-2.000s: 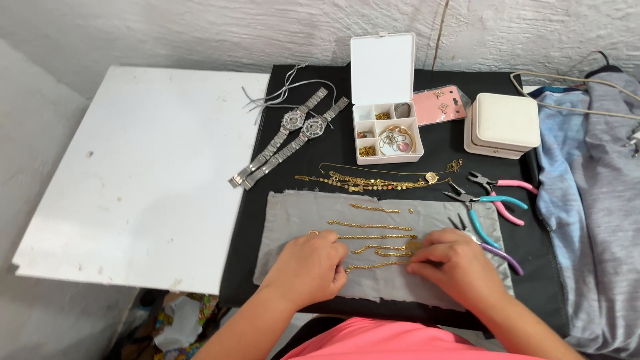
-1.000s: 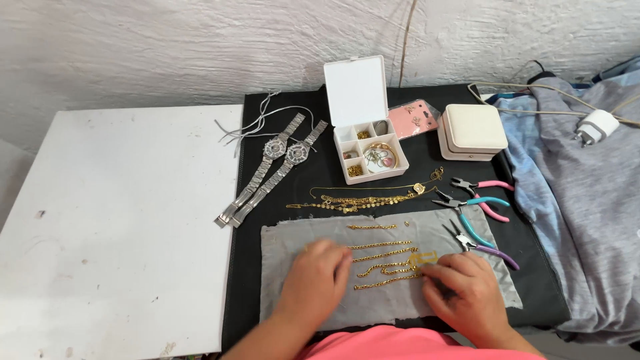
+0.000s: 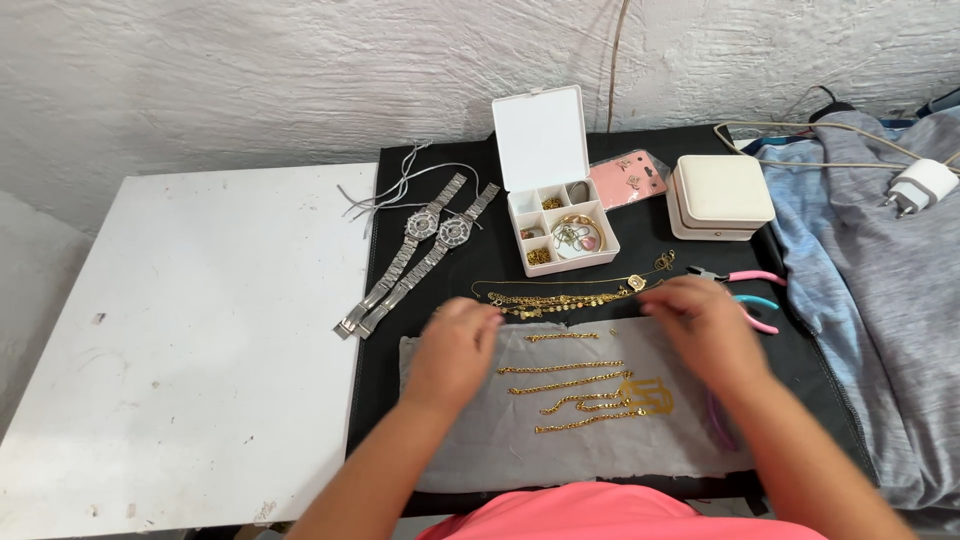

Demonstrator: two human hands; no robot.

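Observation:
Several gold-coloured chain pieces (image 3: 566, 382) lie roughly parallel on a grey cloth (image 3: 480, 442) that bears a yellow printed mark. Above the cloth, a group of gold necklaces (image 3: 555, 302) stretches across the black mat. My left hand (image 3: 459, 345) is beside the left end of these necklaces, its fingers bent. Near their right end is my right hand (image 3: 694, 322), slightly blurred, fingertips close to the strands. Whether either hand grips a strand cannot be told. Pliers with pink handles (image 3: 756, 277) and turquoise handles (image 3: 757, 301) are partly hidden behind my right hand; a purple handle (image 3: 720, 424) shows below.
Two metal wristwatches (image 3: 422, 223) and grey cords (image 3: 405, 184) lie at left, near a white board (image 3: 187, 337). Behind the necklaces stand an open compartment box (image 3: 566, 262) with jewellery and a closed cream case (image 3: 721, 195). Right are an earring card (image 3: 626, 180), charger (image 3: 921, 186) and grey garment (image 3: 900, 322).
Both hands have moved up from the chain pieces on the grey cloth to the two ends of the necklaces. The chain pieces remain on the cloth.

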